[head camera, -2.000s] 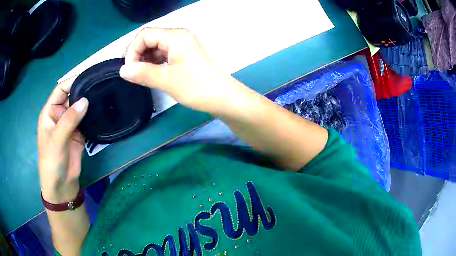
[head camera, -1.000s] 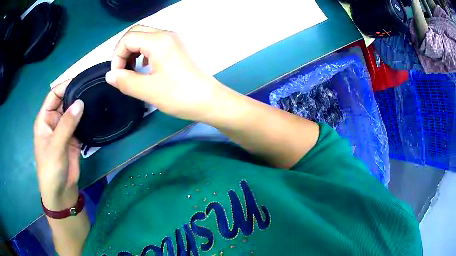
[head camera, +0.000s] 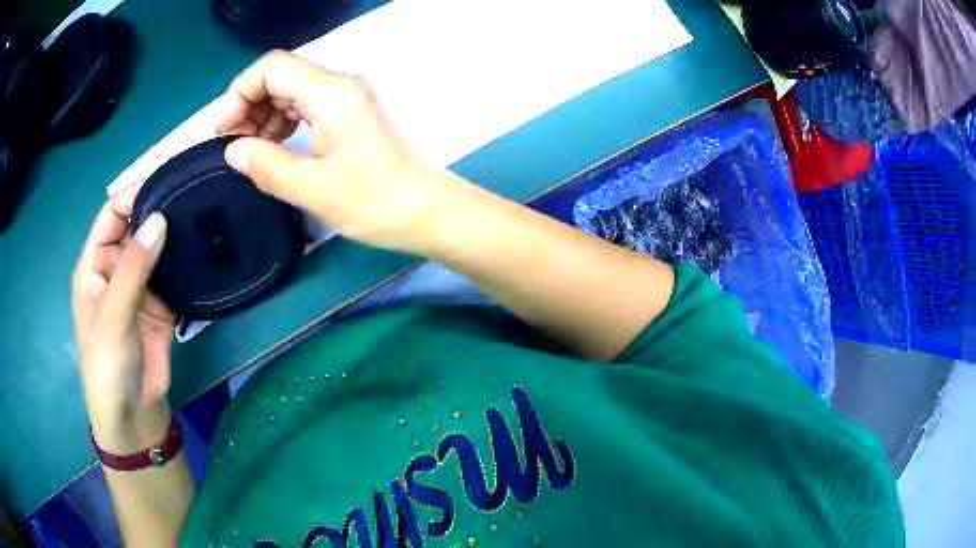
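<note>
A black rounded end cover (head camera: 230, 236) with a raised rim lies over the near-left part of a white liner sheet (head camera: 514, 80). My left hand (head camera: 123, 310) holds the cover by its left side, thumb on its top face. My right hand (head camera: 321, 150) is at the cover's upper rim, thumb and index finger close together at the edge. A thin strip may be between these fingertips, but I cannot tell. A small dark mark shows near the cover's centre.
Black covers (head camera: 91, 80) lean at the upper left, and a dark round part (head camera: 273, 16) is at the top. A plastic-lined blue bin (head camera: 765, 225) with dark scraps is below the bench edge. Blue crates (head camera: 910, 236), a red object (head camera: 829, 155) and a black speaker (head camera: 803, 32) are at right.
The cover has shifted slightly left in view and its tilt has changed a little. My right hand has moved left along the upper rim. My left hand keeps its hold.
</note>
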